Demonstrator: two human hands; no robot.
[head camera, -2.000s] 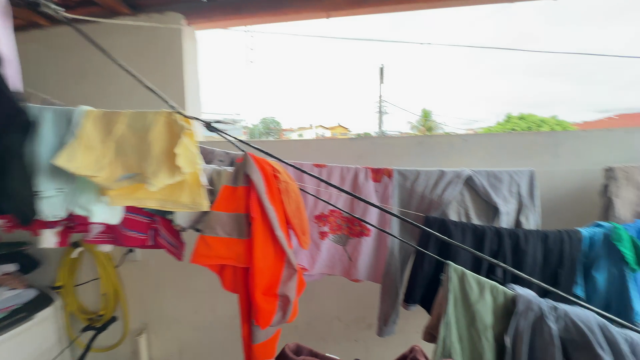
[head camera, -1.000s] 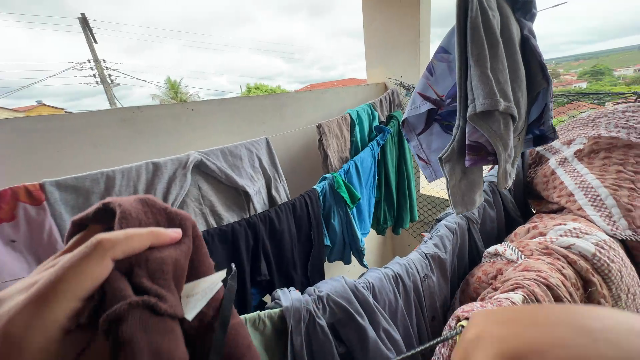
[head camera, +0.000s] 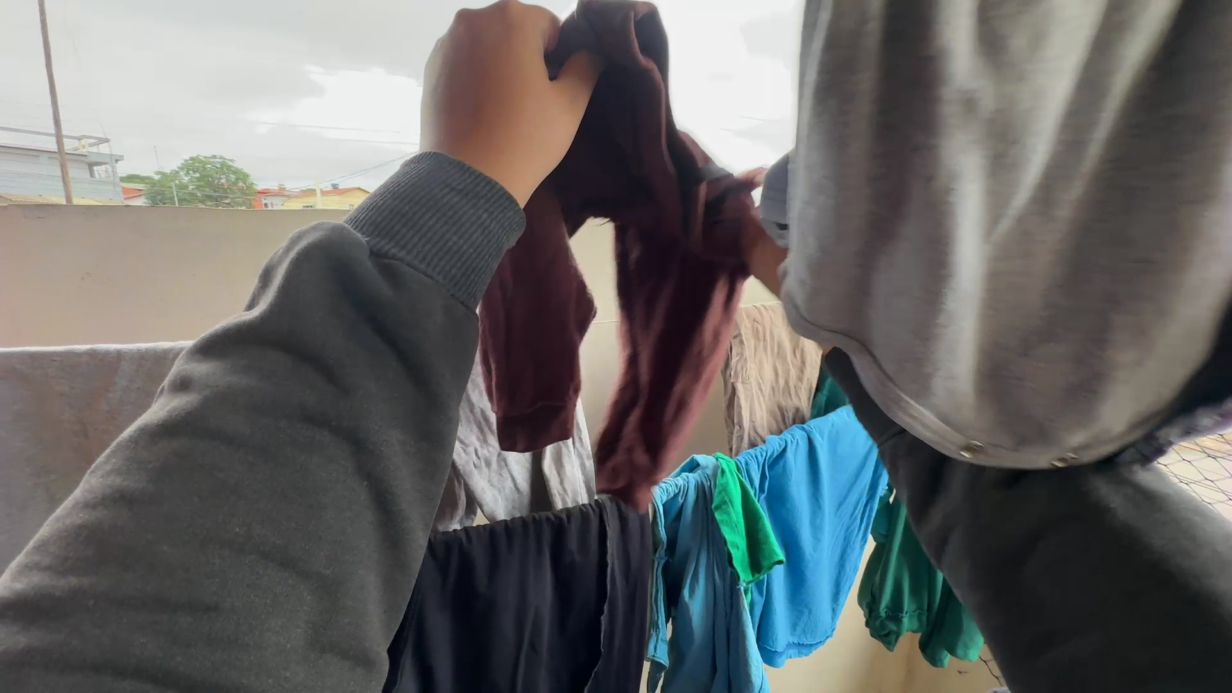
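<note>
A maroon garment (head camera: 616, 192) with two hanging legs or sleeves is held up in front of me. My left hand (head camera: 505, 91), at the top centre, grips its upper edge between thumb and fingers. My right hand (head camera: 760, 231) is at the garment's right side, mostly hidden behind a light grey garment (head camera: 991, 221) that hangs close to me; its fingers are against the maroon cloth, bunched there. Below the maroon garment a black garment (head camera: 529, 597) hangs over a line, next to a blue garment (head camera: 818, 520) and a small bright green one (head camera: 746, 520).
Dark green clothing (head camera: 914, 587) and a beige cloth (head camera: 770, 371) hang farther back. A grey cloth (head camera: 87, 414) hangs at the left in front of a plastered wall (head camera: 192, 269). Netting (head camera: 1203, 472) shows at the right edge.
The maroon garment, bunched in my left hand a second ago, is now raised and hangs unfolded. My right hand has moved up to its side. The view has shifted.
</note>
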